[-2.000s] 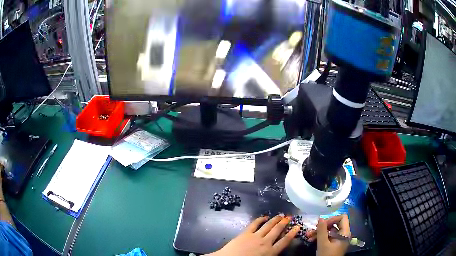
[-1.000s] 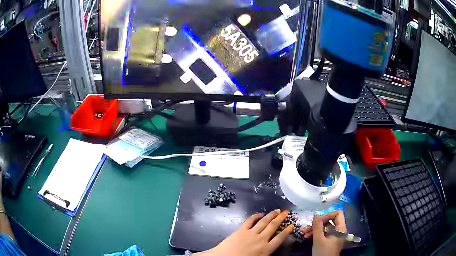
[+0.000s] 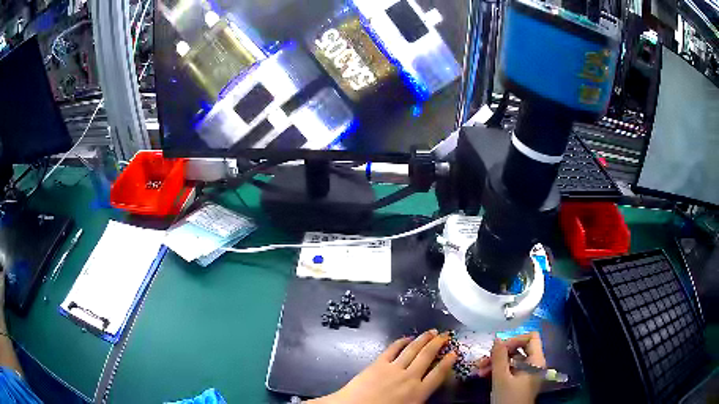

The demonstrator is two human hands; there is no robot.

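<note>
My left hand point(image 3: 400, 372) lies flat with fingers spread on the black mat point(image 3: 331, 359), its fingertips at a cluster of small dark and silver components point(image 3: 463, 364). My right hand point(image 3: 516, 371) is just right of the cluster, its fingers closed round a slim tool point(image 3: 544, 372) with a pale end pointing right. The tool's working tip is too small to tell. The microscope point(image 3: 504, 229) with its white ring light point(image 3: 477, 309) stands above and behind the hands. The monitor point(image 3: 315, 79) shows enlarged silver and gold parts, one marked "5A305".
A separate component pile point(image 3: 345, 310) and a label card point(image 3: 347, 259) lie on the mat, with clear scraps point(image 3: 419, 293). A black component tray point(image 3: 650, 316) and red bin point(image 3: 595, 231) stand right. A clipboard point(image 3: 114, 276), bags point(image 3: 211, 232) and red bin point(image 3: 150, 186) are left. A person's arm shows far left.
The magnified parts on the monitor have shifted and turned, and the picture is sharper than two seconds ago. Both hands stay at the cluster, with the tool still in my right hand.
</note>
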